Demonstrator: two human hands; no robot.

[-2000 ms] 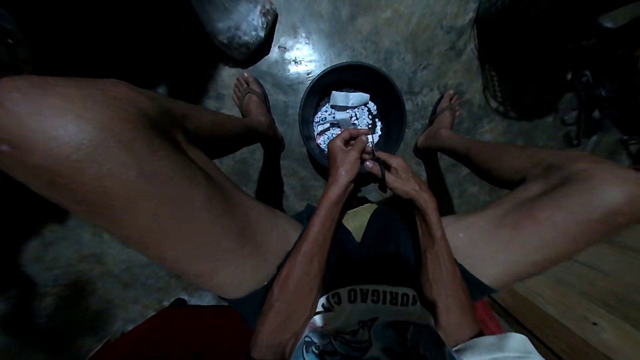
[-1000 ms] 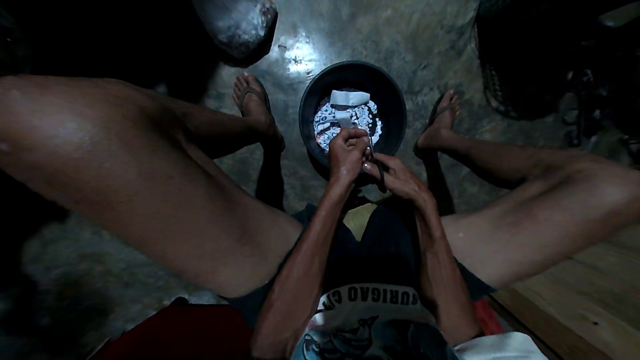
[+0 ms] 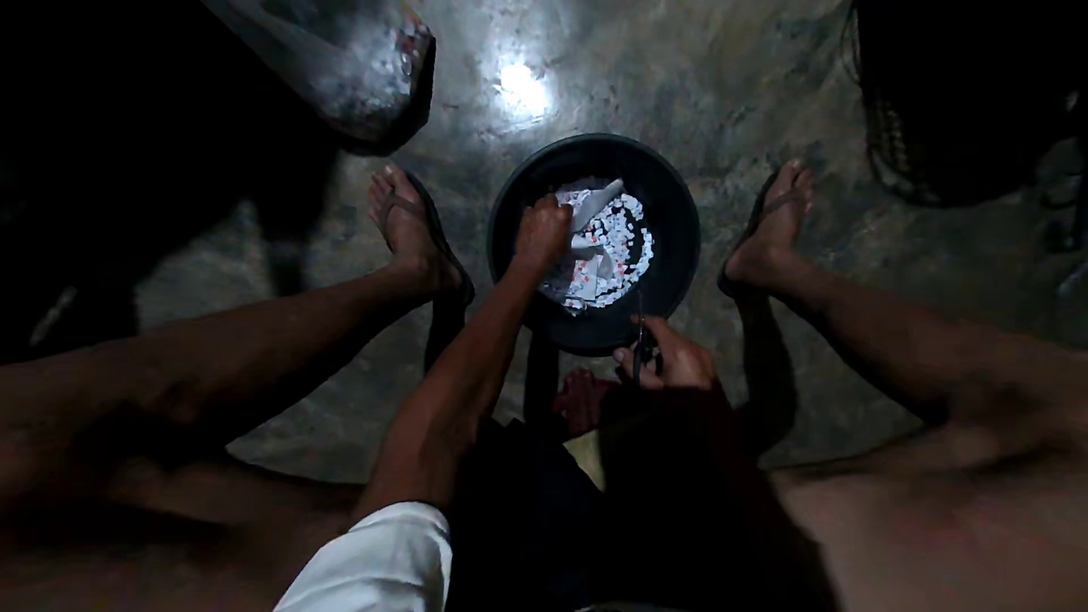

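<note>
A round dark basin [image 3: 680, 246] stands on the floor between my feet. Small cut bits of white paper [image 3: 633, 225], some with reddish marks, lie in it along with larger paper pieces [image 3: 599, 204]. My left hand [image 3: 544, 231] reaches inside at the left, its fingers bent beside a larger piece; whether they grip it cannot be told. Over the near right rim, my right hand [image 3: 676, 355] holds dark scissors [image 3: 643, 348] with the blades pointing toward the basin. The state of the blades is hard to make out in the dim light.
A clear plastic bag [image 3: 365, 76] with pale and reddish contents sits at the upper left. A dark woven basket [image 3: 888, 144] is at the upper right. My sandalled feet [image 3: 408, 221] flank the basin, and a dark red cloth [image 3: 585, 401] shows below it.
My hands were together over the basin's near edge; now they are apart, the left one down inside the basin. The larger paper pieces lie at a different angle. The view has shifted.
</note>
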